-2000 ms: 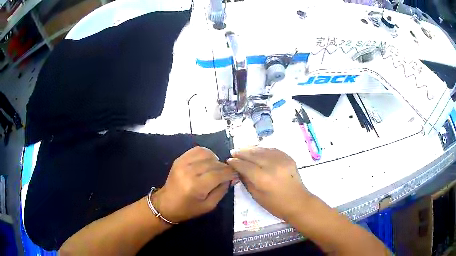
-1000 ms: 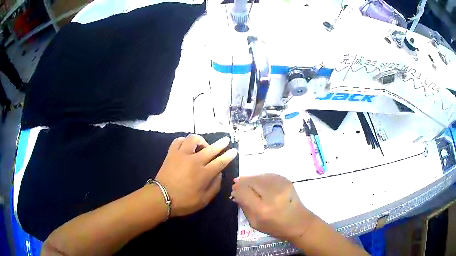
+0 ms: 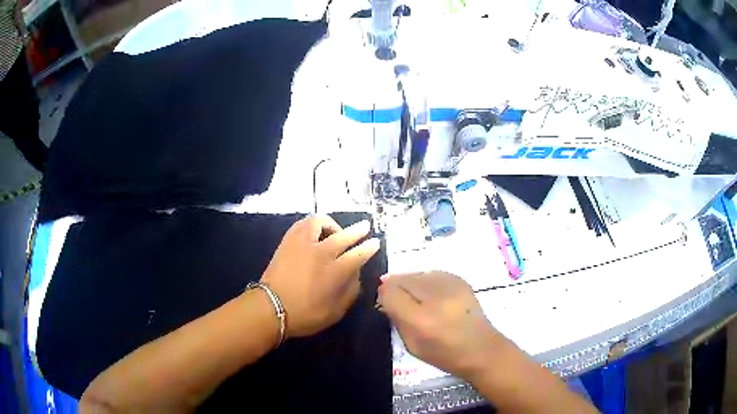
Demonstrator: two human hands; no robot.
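A black cut panel (image 3: 178,299) lies flat on the white sewing table, its right edge running beside the needle area (image 3: 384,194) of the white JACK sewing machine (image 3: 549,152). My left hand (image 3: 319,275) lies on this panel with its fingertips at the edge just below the presser foot, pressing it down. My right hand (image 3: 428,315) pinches the panel's right edge between thumb and finger, nearer to me. Whether a small trim is also in that pinch cannot be told. A second black panel (image 3: 170,121) lies further back on the left.
A pink and a blue marking pen (image 3: 509,247) lie right of the needle. Under the machine arm are a dark flat piece (image 3: 521,190) and thin dark tools (image 3: 594,210). A person's dark-clothed part shows at the far left edge.
My hands were together at the panel edge two seconds ago. My right hand has since moved down the edge, and my left hand has spread onto the panel near the needle.
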